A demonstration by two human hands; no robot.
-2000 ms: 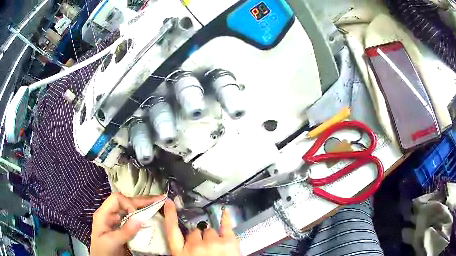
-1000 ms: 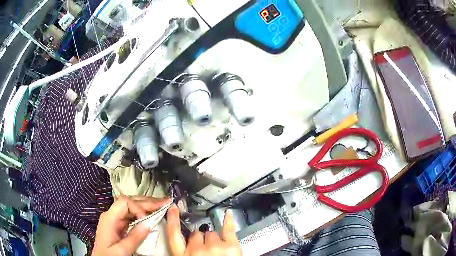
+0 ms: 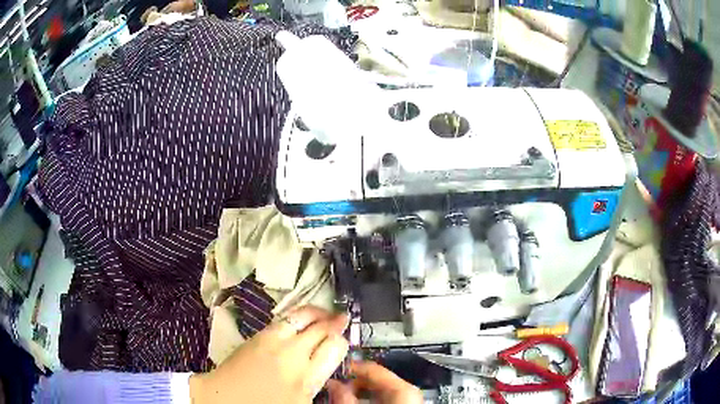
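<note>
The white overlock machine (image 3: 489,166) with blue trim stands in front of me. My left hand (image 3: 276,359) is at the machine's left front, its fingers pinched at the needle area (image 3: 351,292); the cloth edge in them is mostly hidden. My right hand (image 3: 375,385) is just below and right of it, cut off by the bottom edge; what it touches is hidden. Cream cloth (image 3: 264,245) lies bunched left of the needle area, with a striped patch showing. A large heap of dark pinstriped fabric (image 3: 181,134) lies left of the machine.
Red-handled scissors (image 3: 537,367) lie right of the needle area, below a yellow-handled tool (image 3: 542,331). A phone (image 3: 626,335) lies on cream cloth at the right. Thread cones (image 3: 691,87) stand at the upper right. A light blue basket (image 3: 91,55) is at the upper left.
The view has lifted and turned, showing more of the machine top and striped heap. My left hand now sits closer to the needle area, back upward; my right hand is lower and more cut off.
</note>
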